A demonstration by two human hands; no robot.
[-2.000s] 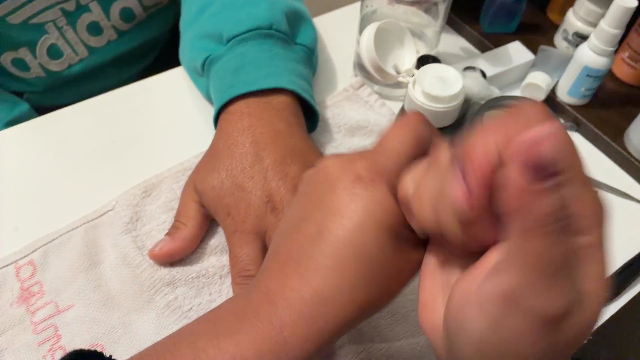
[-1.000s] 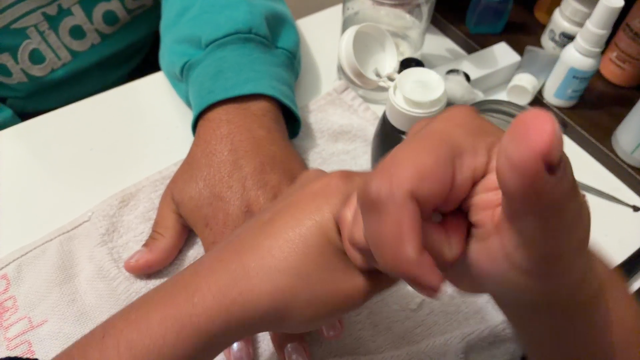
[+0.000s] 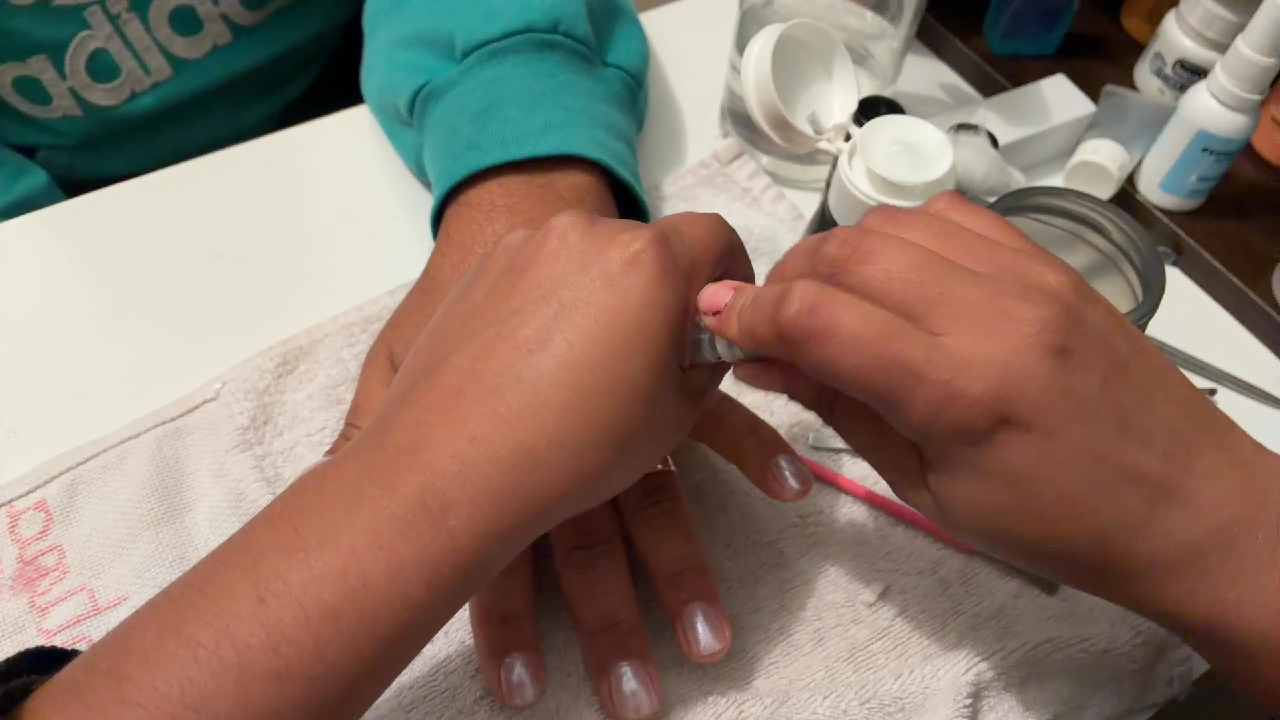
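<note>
My left hand (image 3: pixel 590 340) is curled around a small clear glass object, probably a little bottle (image 3: pixel 703 347), of which only the end shows. The fingertips of my right hand (image 3: pixel 920 350) pinch the pale end of that object. Beneath my left forearm and hand lies another person's hand (image 3: pixel 600 560), palm down on a white towel (image 3: pixel 800 600), with shiny pale polish on its nails and a ring on one finger. That person's arm wears a teal sleeve (image 3: pixel 530 110). A thin pink stick (image 3: pixel 885 503) rests on the towel, partly under my right hand.
Behind my hands stand an open white flip-top container (image 3: pixel 890 170) and a clear jar (image 3: pixel 800 100). A grey-rimmed round dish (image 3: pixel 1100 240), a white box (image 3: pixel 1040 115), a small tube (image 3: pixel 1110 140) and a white spray bottle (image 3: pixel 1205 120) are at the right. Metal tools (image 3: pixel 1215 372) lie near the dish.
My right hand has turned over from thumb up, and its fingers now meet the small object at my left hand. More of the other person's fingers and the pink stick have come into view.
</note>
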